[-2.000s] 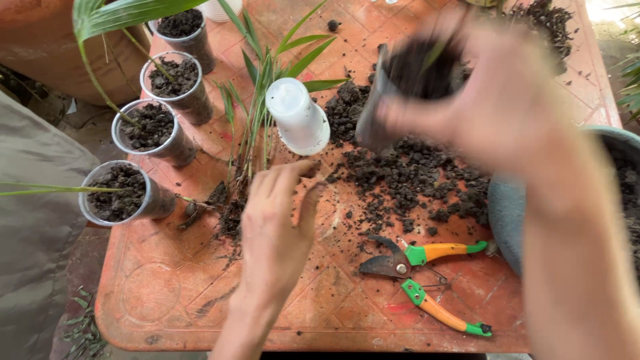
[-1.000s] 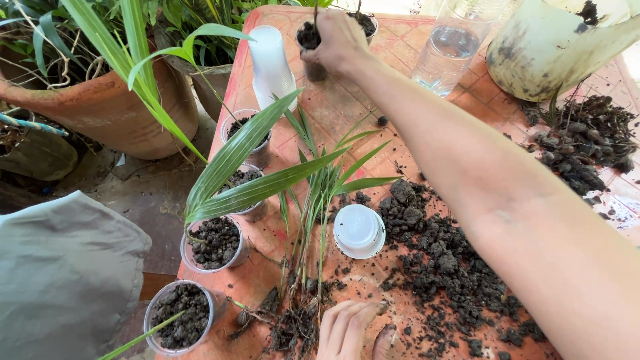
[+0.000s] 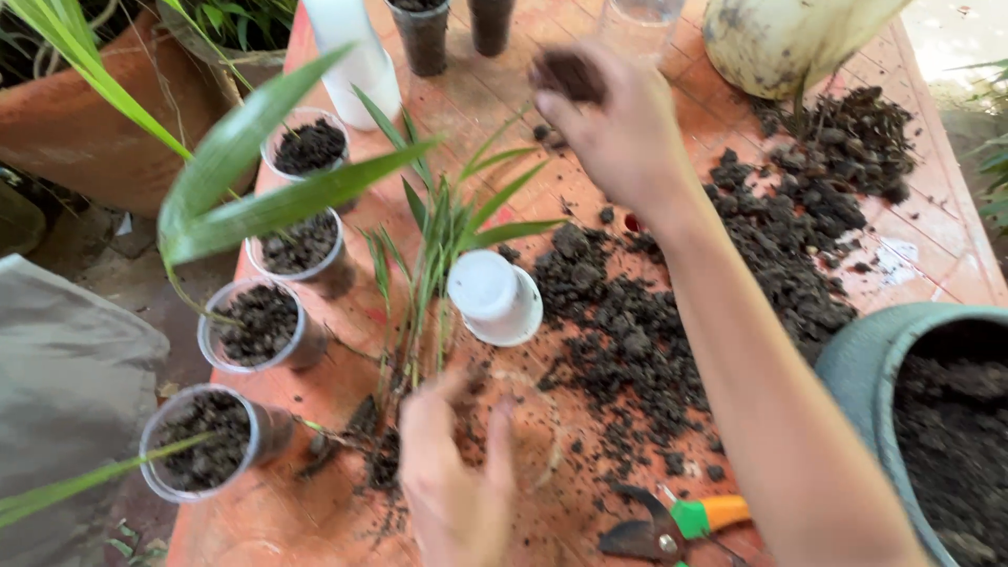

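My left hand, blurred, has its thumb and fingers apart over the table, beside the roots of a bundle of palm seedlings. My right hand is raised over the table's far half, fingers curled around a dark brown patch; whether this is soil held or dirty skin cannot be told. Stacked white plastic cups stand upside down right of the seedlings. Loose dark soil lies under and beside my right forearm. Soil-filled clear cups, including one with a seedling, line the left edge.
Pruning shears lie at the near edge. A blue-green pot of soil stands right. At the back are two dark soil-filled cups, a clear container, a stained pale bucket and a white container.
My right hand held a soil-filled cup two seconds ago, then was at a cup at the back. It has let go of that cup and come back toward me. The view has shifted.
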